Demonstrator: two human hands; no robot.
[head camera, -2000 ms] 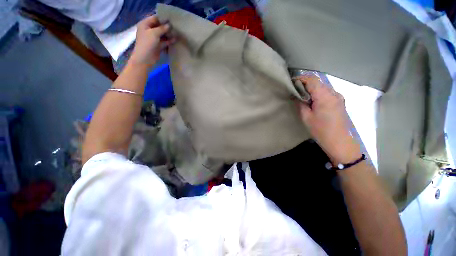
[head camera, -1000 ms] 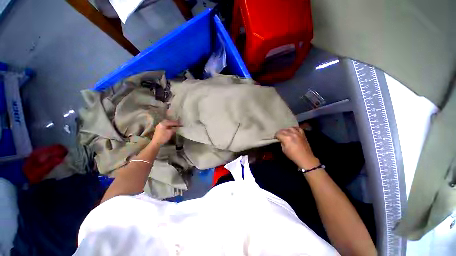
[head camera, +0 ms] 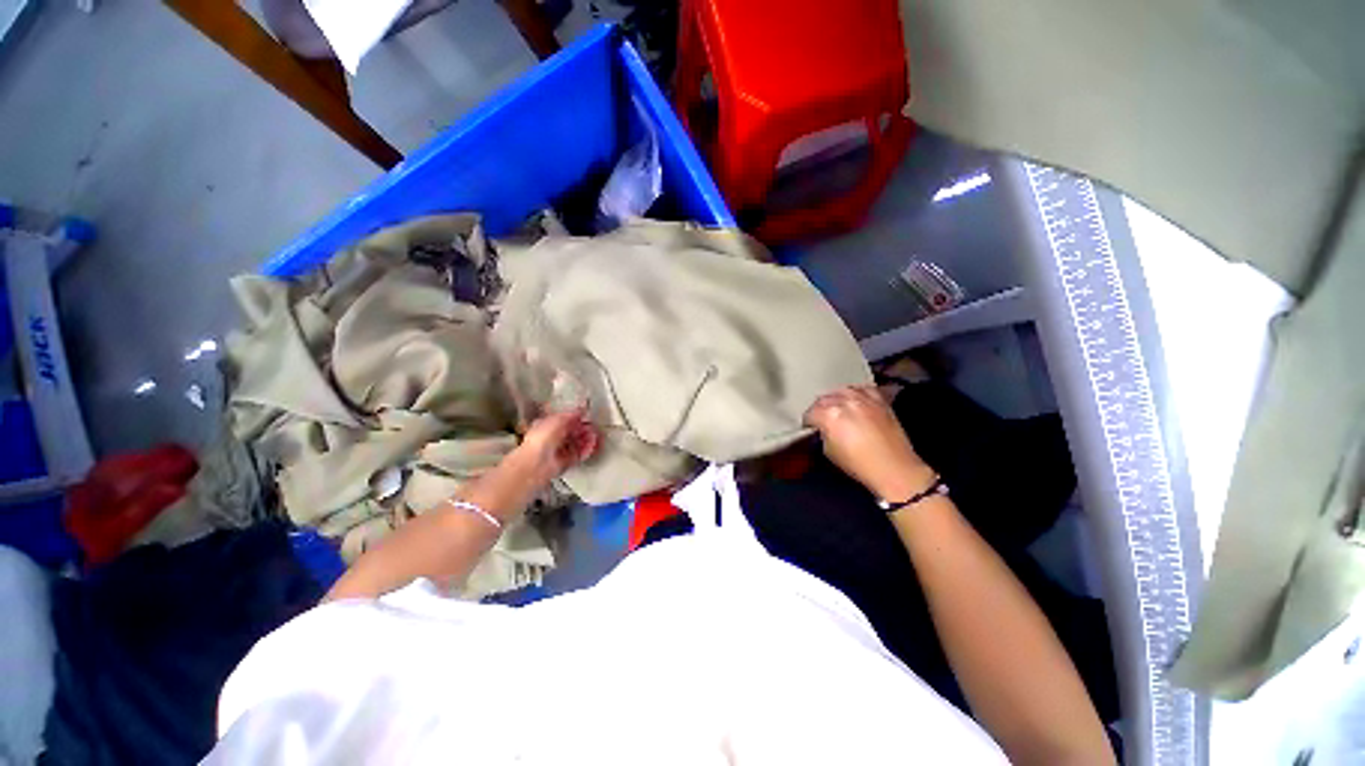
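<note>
A khaki garment panel with two short seam lines lies over the front of the blue bin, on a crumpled khaki pile. My right hand pinches the panel's near right corner. My left hand is at the panel's near left edge, fingers curled; whether it grips cloth cannot be told.
The blue bin stands ahead, with a red stool beyond its right side. The table edge with a printed ruler runs down the right. More khaki cloth lies on the table and hangs over its edge. A red bundle is far left.
The panel has come down from in front of my chest onto the pile in the bin. Over the last second my left hand has moved right and nearer along its edge; my right hand still holds the corner.
</note>
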